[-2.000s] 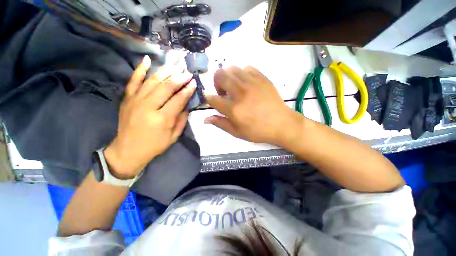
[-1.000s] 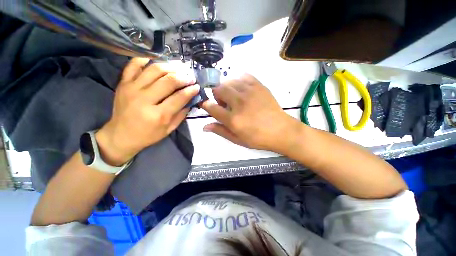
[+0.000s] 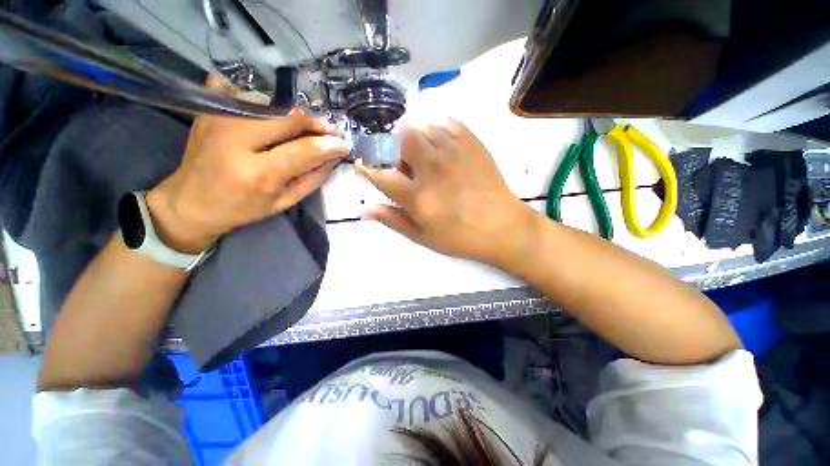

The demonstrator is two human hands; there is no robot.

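Note:
A dark grey garment (image 3: 264, 278) lies on the left of the white table, and one paler corner hangs over the front edge. My left hand (image 3: 250, 173) pinches the garment's edge beside the needle area, with its fingertips close together. My right hand (image 3: 446, 191) is just right of the round dark tension assembly (image 3: 374, 102), fingers bent and fingertips near the grey cylindrical part (image 3: 380, 148). I cannot tell if it touches cloth. The needle and presser foot are mostly hidden by fingers and machine parts.
Snips with a green handle (image 3: 596, 191) and a yellow handle (image 3: 648, 182) lie right of my right hand. Black labels (image 3: 733, 205) lie further right. A dark panel (image 3: 619, 59) overhangs the back right. Ruler marks (image 3: 437, 312) run along the table's front edge. A blue crate (image 3: 218, 410) stands below.
My left hand and the garment have shifted left and slightly back. The garment's edge has drawn in toward the needle area. My right hand stays nearly in place, its fingers moved slightly.

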